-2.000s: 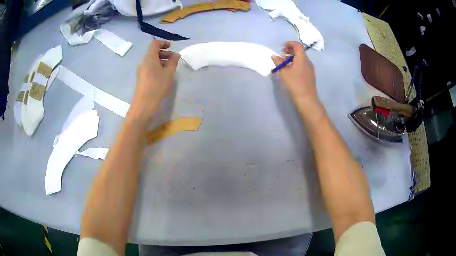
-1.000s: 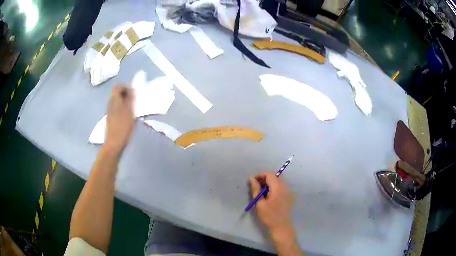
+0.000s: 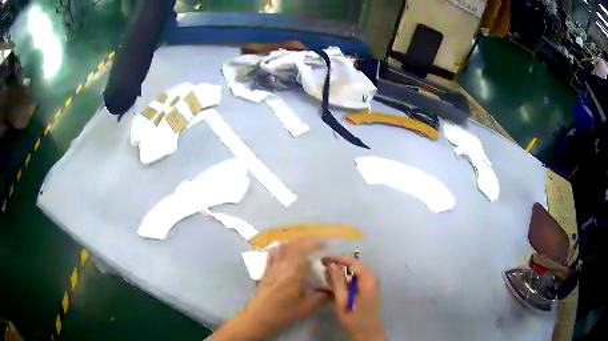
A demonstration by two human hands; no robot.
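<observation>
My left hand, blurred, is on a white collar piece near the table's front edge. The piece shows to the left of that hand and between the hands; its middle is hidden. My right hand holds the blue-purple marking pencil, with its fingers close to the left hand at the white piece. The tan curved marking template lies just beyond both hands, partly covered by the left hand. Overlapping white collar pieces lie to the left. A single white curved piece lies beyond the hands to the right.
White pieces with tan patches and a long white strip lie at left. Dark and white cloth, a second tan template and a crumpled white piece lie at the far side. The iron stands at the right edge.
My left hand has come from the stack at left to the front middle, with a white piece. My right hand has moved slightly nearer the body, still with the pencil. The view has tilted up.
</observation>
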